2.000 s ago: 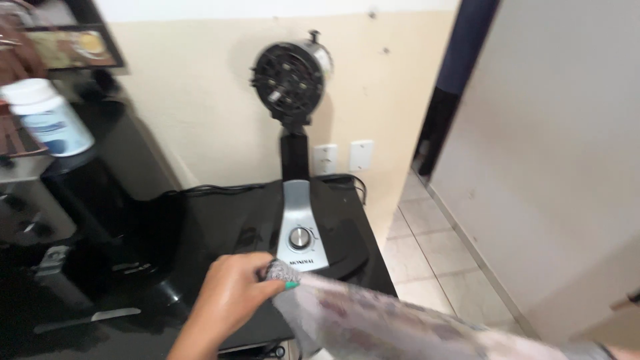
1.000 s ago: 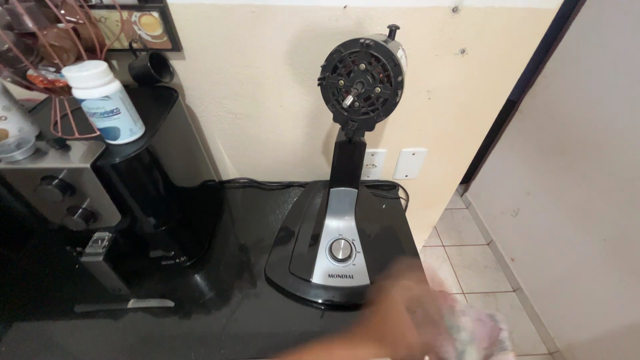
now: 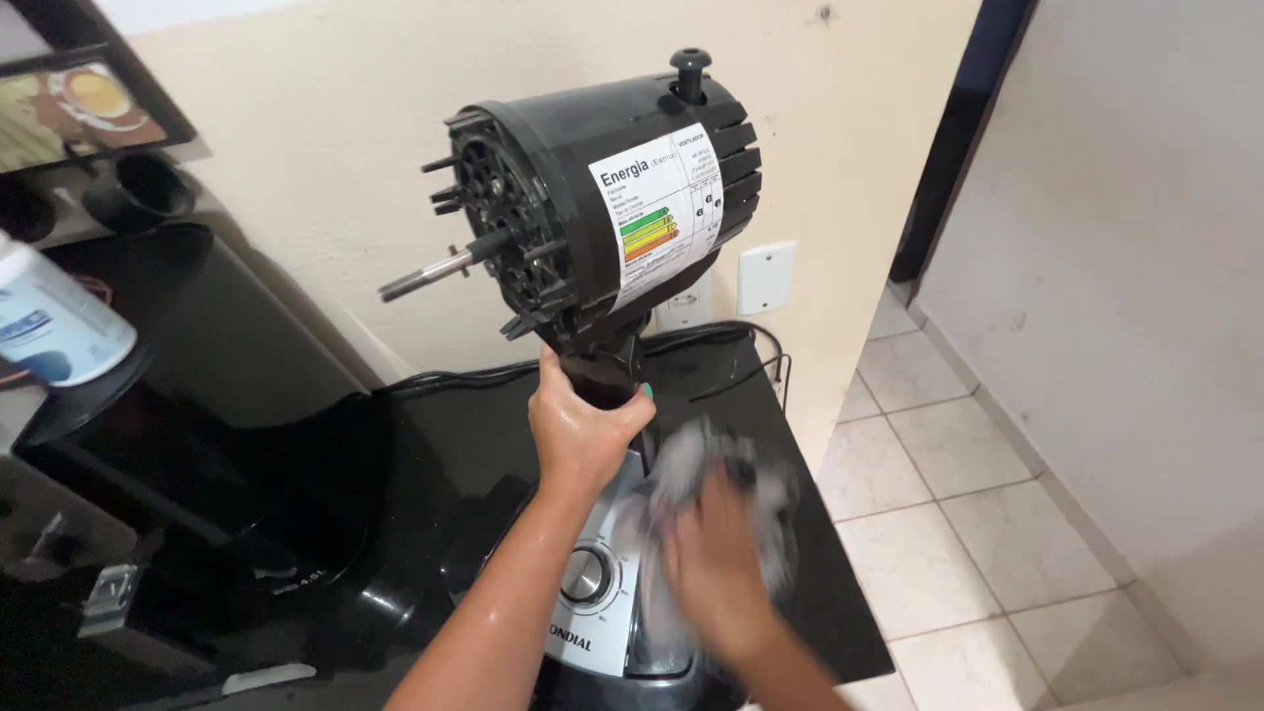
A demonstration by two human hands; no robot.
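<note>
A Mondial table fan without its blades or grille shows its black motor housing (image 3: 553,197) with a bare metal shaft pointing left and an energy label on its side. My left hand (image 3: 583,425) grips the black neck (image 3: 602,380) just under the housing. Below is the silver panel with a round knob (image 3: 587,575). My right hand (image 3: 716,563), blurred, presses a bunched light cloth (image 3: 716,474) on the right side of the fan's base (image 3: 662,662).
A black countertop (image 3: 415,474) carries the fan, a black appliance (image 3: 197,395) with a white-and-blue bottle (image 3: 59,316) on top, and a power cable (image 3: 464,375) along the wall. Wall plates (image 3: 767,277) are behind. Tiled floor (image 3: 968,533) lies right of the counter's edge.
My left hand has come onto the fan's neck. The motor housing, which faced forward, now points left. The cloth, beside the base a second ago, is now on the base's right side. The view is closer.
</note>
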